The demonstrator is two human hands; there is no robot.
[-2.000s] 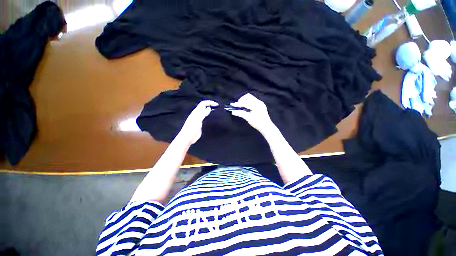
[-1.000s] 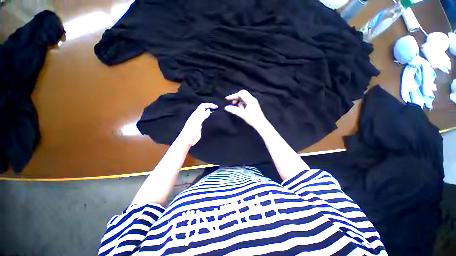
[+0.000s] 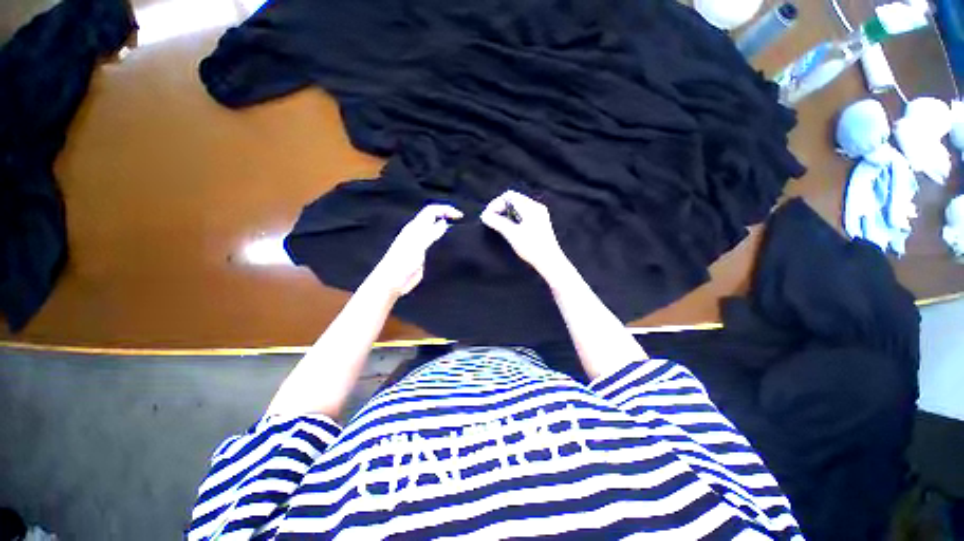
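Observation:
A large black dress (image 3: 550,116) lies spread and rumpled on the glossy brown table. Its smooth flounce (image 3: 349,227) fans out toward the front edge. My left hand (image 3: 423,235) is over the flounce, thumb and fingertips pinched on the black cloth. My right hand (image 3: 520,224) is just to its right, a small gap between them, fingers curled around a small dark object, probably thread snips (image 3: 512,213), mostly hidden. Any thread ends are too fine to see.
Another black garment (image 3: 32,159) lies at the table's left. More black cloth (image 3: 825,349) hangs over the front edge at right. White-and-blue cloth bundles (image 3: 875,180), a clear bottle (image 3: 819,69) and a grey cylinder (image 3: 766,30) are at upper right. The table edge (image 3: 211,350) runs before me.
The shiny snips tip seen pointing left two seconds ago is now inside my curled right hand. My left hand stays pinched at nearly the same place. The view has shifted slightly.

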